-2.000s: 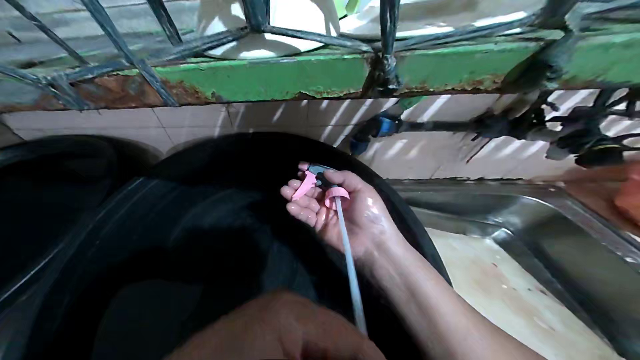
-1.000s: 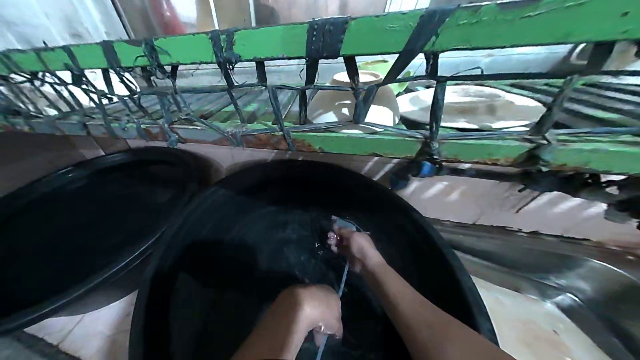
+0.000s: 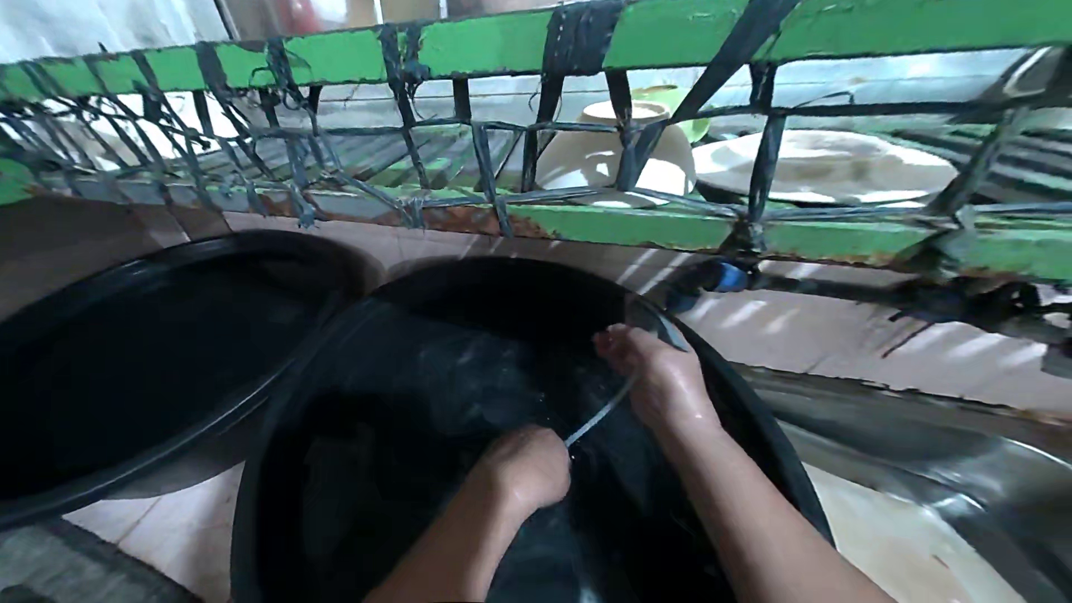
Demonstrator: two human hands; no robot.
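Observation:
Over a large round black tub (image 3: 368,377), both of my hands grip one thin, pale cord-like length (image 3: 599,419). My left hand (image 3: 532,465) is closed around its lower end, near the tub's middle. Farther up and to the right, my right hand (image 3: 662,373) is curled on its other end, close to the tub's far right rim. A flat greyish piece (image 3: 670,333) shows beside the right hand's fingers; its kind cannot be told. The fingertips of my left hand are mostly hidden. The inside of the tub is dark, with a few small bright specks near the hands.
A second black tub (image 3: 251,398) stands at the left. Behind, a green rack (image 3: 494,54) laced with dark strips holds an upturned bowl (image 3: 578,155) and a pale plate (image 3: 821,167). A pipe with a blue part (image 3: 730,276) runs along the tiled wall, above a steel sink (image 3: 997,469).
Two seconds ago my right palm was turned up, showing pink pieces at the cord's end; now it is turned over and they are out of sight. The view has swung markedly.

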